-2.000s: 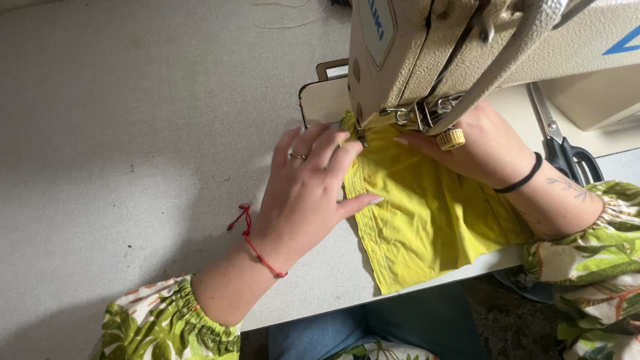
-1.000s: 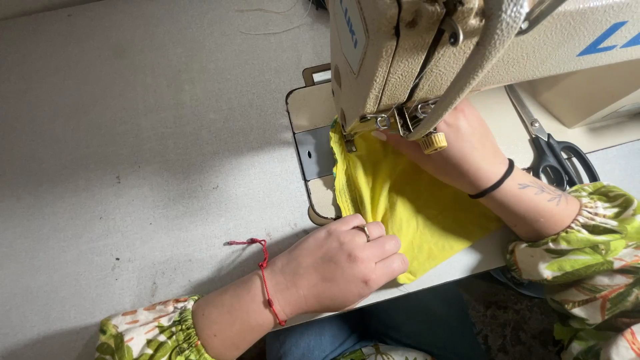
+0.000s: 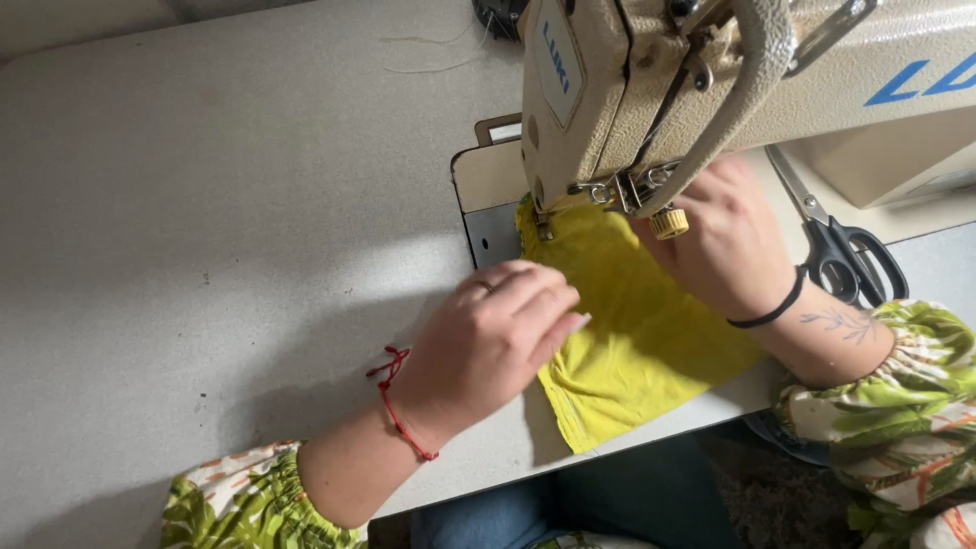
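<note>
Yellow fabric (image 3: 648, 358) lies across the machine bed and the table, its left edge running under the presser foot (image 3: 544, 227) of a beige sewing machine (image 3: 579, 99). My left hand (image 3: 507, 328) is over that left edge, just in front of the foot, fingers curled; whether they pinch the cloth is not plain. Behind the yellow tension knob (image 3: 669, 223), my right hand (image 3: 720, 229) rests at the fabric's far right side, its fingertips hidden by the machine head, so its hold cannot be told.
Black-handled scissors (image 3: 827, 244) lie right of my right hand, beside the machine's base. Loose threads (image 3: 438, 57) and a dark object (image 3: 501, 15) are at the table's back. The table's front edge (image 3: 488, 488) runs above my lap.
My left hand has moved from the fabric's near part back toward the presser foot, after coming down from beside the foot earlier. The fabric's near left corner shows again. My right hand stays behind the knob.
</note>
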